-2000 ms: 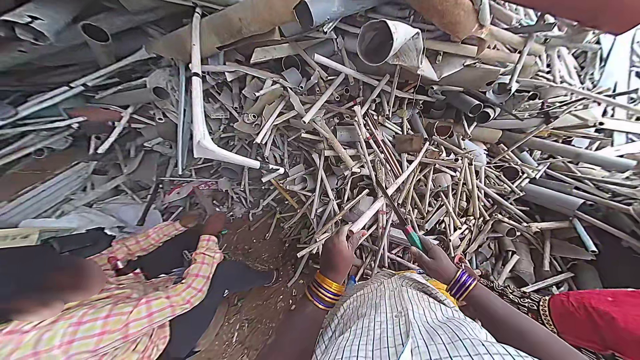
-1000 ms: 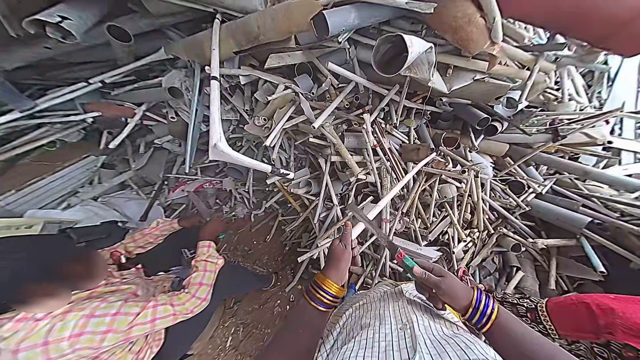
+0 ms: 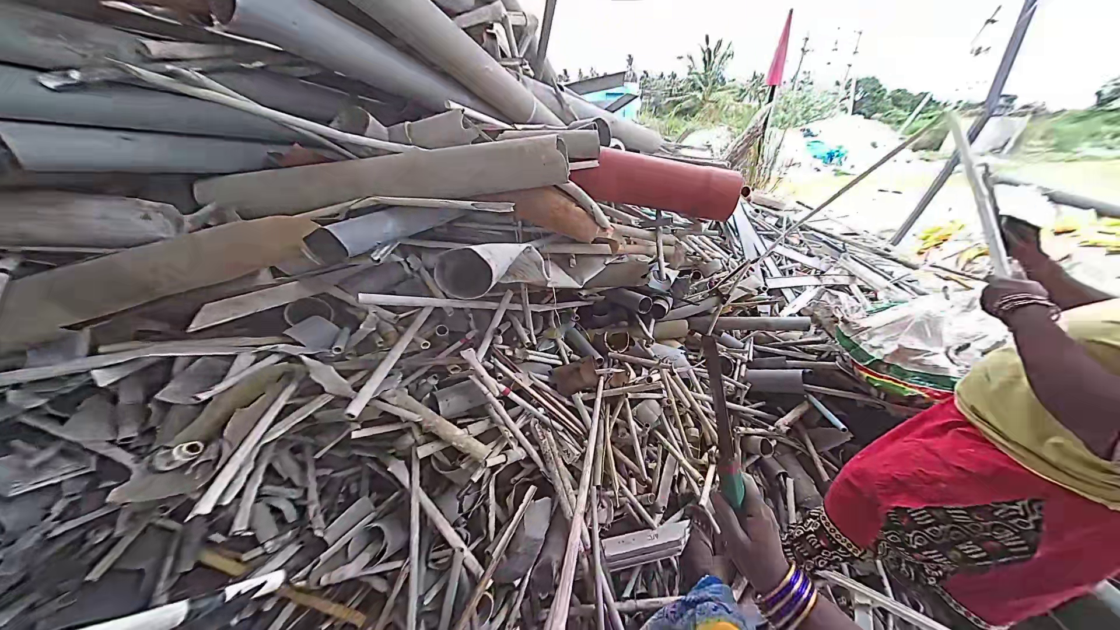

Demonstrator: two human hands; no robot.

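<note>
My right hand (image 3: 754,535), with bangles at the wrist, is closed round the green handle of a long-bladed hand tool (image 3: 719,394). Its dark, narrow blade points up and away over the scrap; whether it is a knife or a saw cannot be told. My left hand (image 3: 700,549) is close beside it, partly hidden, near the end of a pale, flat plastic piece (image 3: 646,542); its grip is unclear. Thin plastic pipes and strips (image 3: 586,472) lie tangled before both hands. A blue cloth (image 3: 704,604) shows just below them.
Large grey pipes (image 3: 385,61) are stacked at the upper left, with a red pipe (image 3: 661,182) at their right end. At the right, a co-worker in red and yellow clothing (image 3: 971,490) holds a pale strip (image 3: 978,197). A filled sack (image 3: 919,346) stands beside them.
The view has swung up and right, bringing in the co-worker in red. My left hand, earlier on a pale pipe away from my right hand, is now close beside it.
</note>
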